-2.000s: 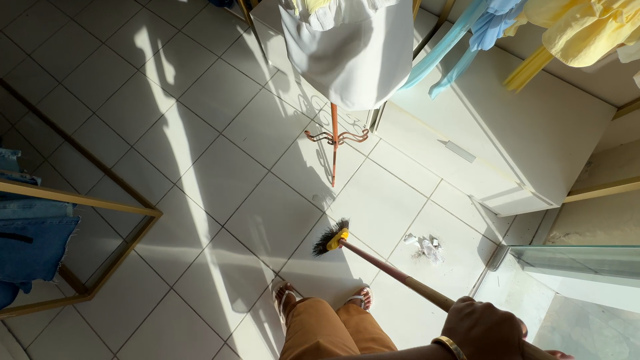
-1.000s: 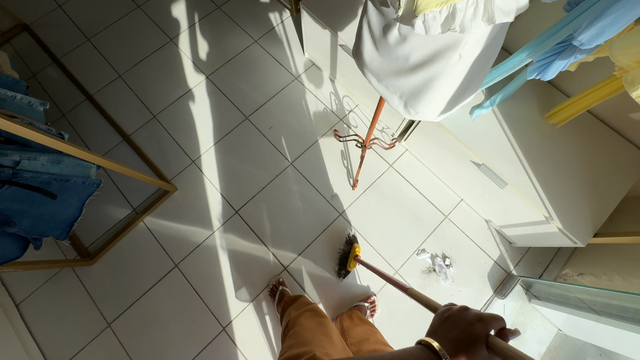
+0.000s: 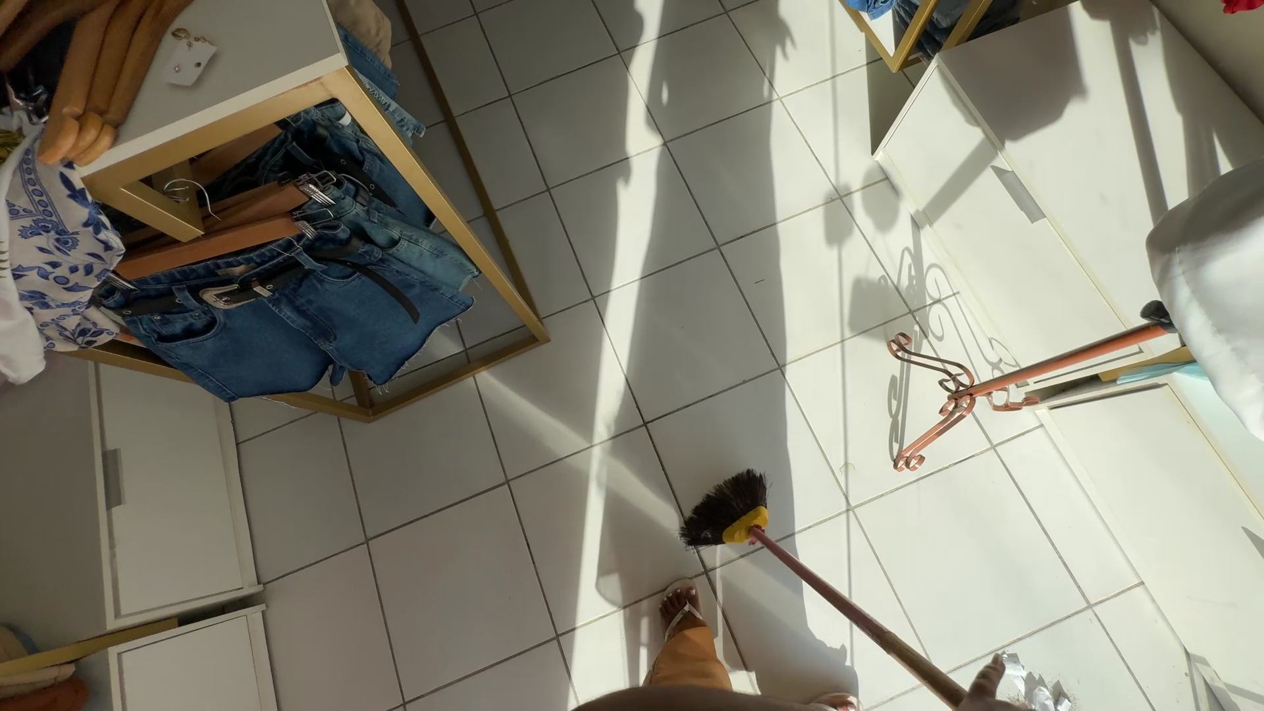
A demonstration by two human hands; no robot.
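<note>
A broom (image 3: 729,510) with dark bristles and a yellow base rests on the white floor tiles, just ahead of my sandaled feet. Its reddish-brown handle (image 3: 854,612) runs down to the lower right, where fingers (image 3: 987,681) at the frame's bottom edge are around it. Most of that hand is cut off, and an arm crosses the bottom of the view, so which hand it is cannot be told from this frame. No other hand shows. Crumpled silvery scraps (image 3: 1035,686) lie on the tiles beside the fingers.
At the left, a gold-framed rack (image 3: 444,222) holds denim shorts (image 3: 296,316) on hangers. A copper-coloured stand (image 3: 963,390) with curled feet is at the right, before white drawer cabinets (image 3: 987,217). Another white cabinet (image 3: 178,494) stands at lower left.
The view has swung left, bringing more of the denim rack in. The broom head has moved away from the silvery scraps, and the hand on its handle has dropped mostly out of frame.
</note>
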